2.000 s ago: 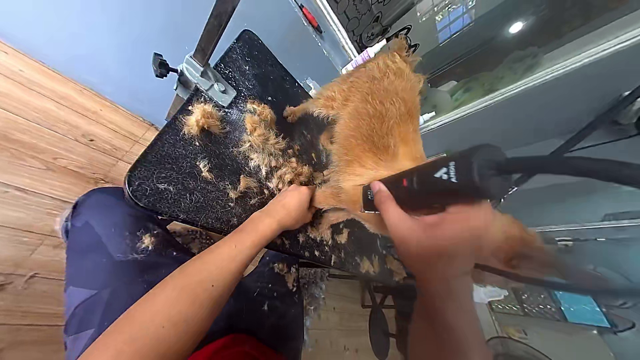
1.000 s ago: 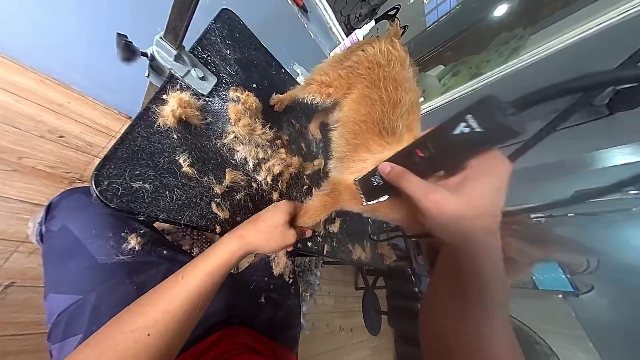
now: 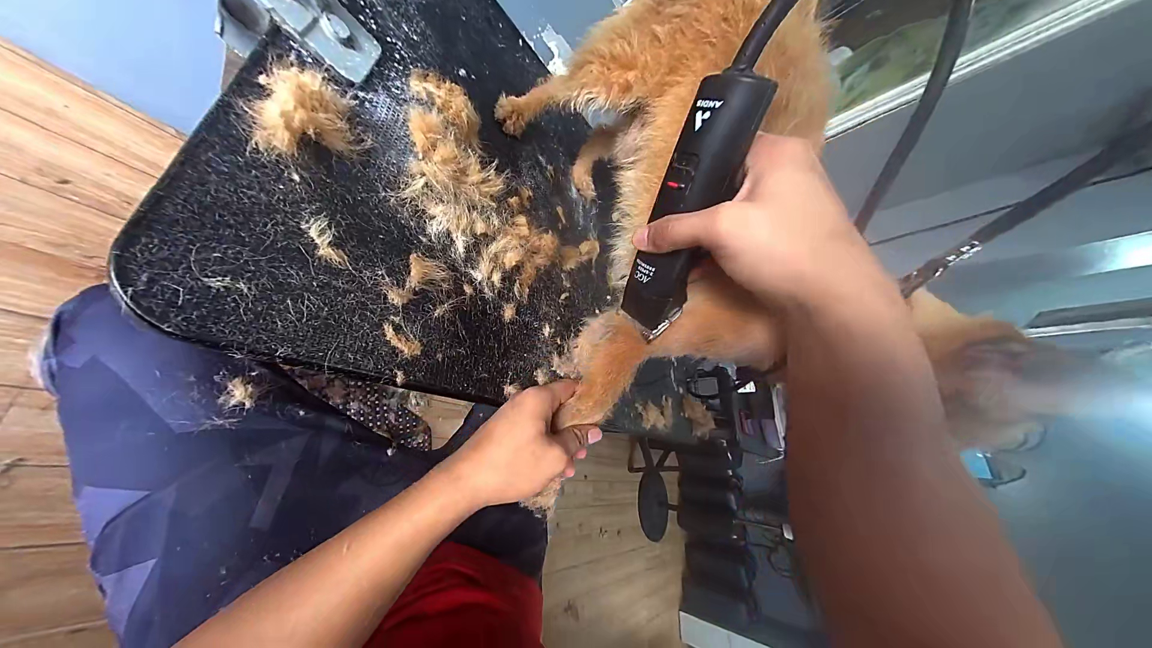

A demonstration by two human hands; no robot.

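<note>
A tan-furred dog [image 3: 711, 333] stands on a black textured grooming table [image 3: 216, 243], its head blurred at the right. My left hand [image 3: 522, 441] is closed around the dog's leg [image 3: 607, 364] at the near table edge, with the paw end sticking out below the fingers. Black Andis corded clippers [image 3: 697, 180] are in my right hand [image 3: 765, 216], thumb along the body. Their metal blade [image 3: 661, 324] points down and meets the fur of the upper part of that leg. Clumps of cut fur [image 3: 454, 180] lie on the table left of the dog.
A metal clamp [image 3: 333, 40] grips the table's far left corner. The clipper cord [image 3: 913, 126] loops over the dog's back to the right. Behind runs a window ledge [image 3: 972, 67]. A rail-like black bar [image 3: 1035, 202] crosses at right. A wooden floor [image 3: 72, 198] shows at left.
The clippers have swung from pointing left to pointing down, and their blade now sits at the held leg. My left hand still holds the leg. The view has moved closer.
</note>
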